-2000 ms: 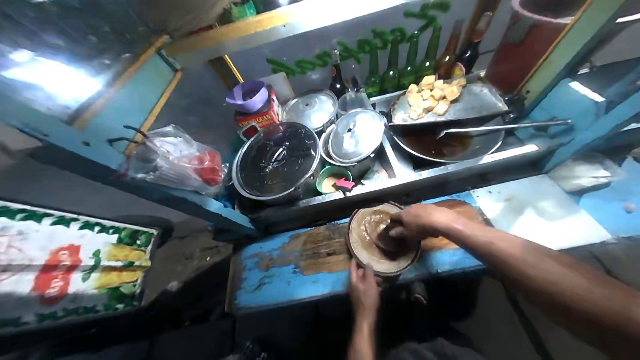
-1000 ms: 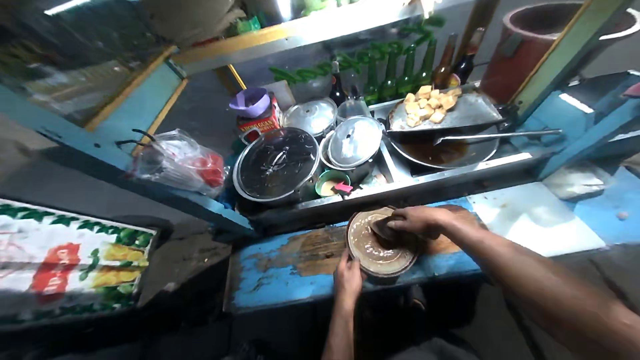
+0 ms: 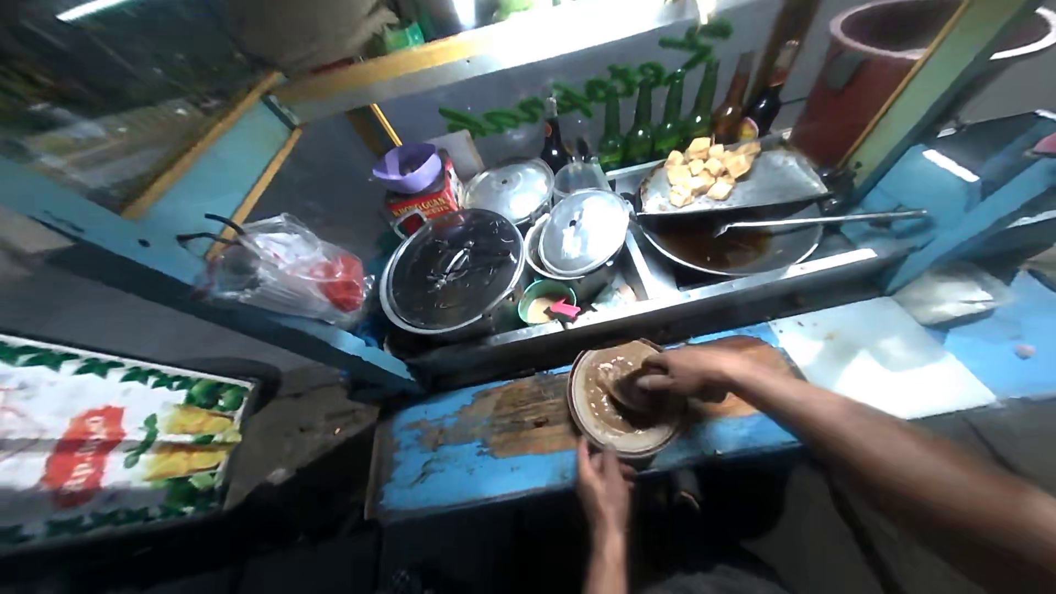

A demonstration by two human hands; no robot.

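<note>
A round mortar bowl (image 3: 590, 406) with wet brown sauce or paste (image 3: 615, 388) in it stands on the worn blue wooden counter. My right hand (image 3: 681, 378) is over the bowl's right side, its fingers closed round a dark pestle (image 3: 634, 389) that presses into the paste. At the bowl's near rim is my left hand (image 3: 605, 478), fingers against the rim and outer wall, holding it. The pestle's lower end and part of the paste are hidden by my right hand.
Behind the counter stand a dark-lidded pot (image 3: 454, 272), a silver-lidded pot (image 3: 584, 233), a green cup (image 3: 546, 289), and a wok of oil (image 3: 792, 247) with a ladle (image 3: 825, 219) under a tray of fried tofu (image 3: 775, 177). A white board (image 3: 874, 355) lies at right.
My right hand and the pestle have shifted slightly within the bowl, while my left hand has kept hold of its near rim.
</note>
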